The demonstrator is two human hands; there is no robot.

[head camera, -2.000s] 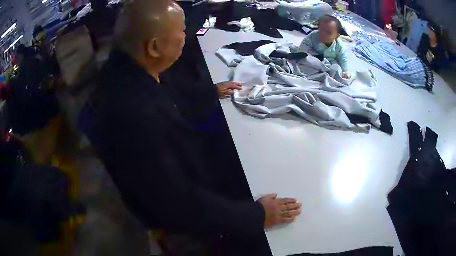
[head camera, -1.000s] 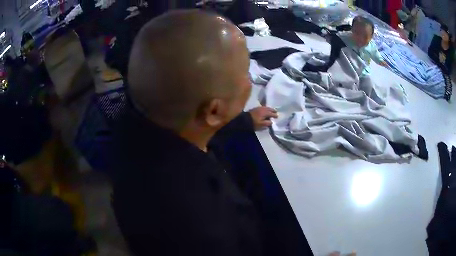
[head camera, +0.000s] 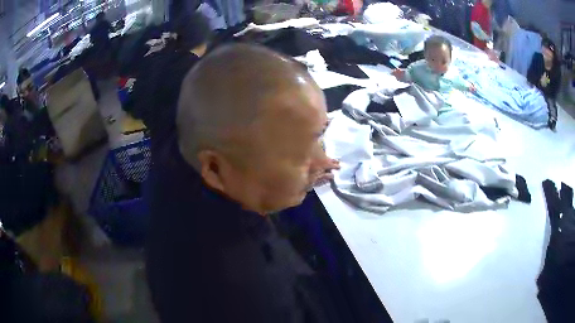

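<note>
Neither of my hands is clearly in view. A loose, wrinkled heap of light grey garments (head camera: 416, 161) with black parts lies on the white table (head camera: 403, 252). Part of a black garment (head camera: 560, 258) lies at the right edge, cut off by the picture. A person in dark clothes (head camera: 220, 252) stands close at the table's left side. One hand of that person (head camera: 325, 170) is at the heap's left edge. Small blurred shapes at the bottom edge are too cut off to tell.
A baby (head camera: 435, 66) sits behind the grey heap. Light blue striped garments (head camera: 511, 91) lie at the far right, and dark garments (head camera: 321, 47) at the far end. A blue lattice crate (head camera: 126, 170) stands on the floor at left. Other people are in the background.
The view has swung left and nearer to the person in dark clothes, whose head is now lower in view and turned towards the table. The baby's arms are spread out.
</note>
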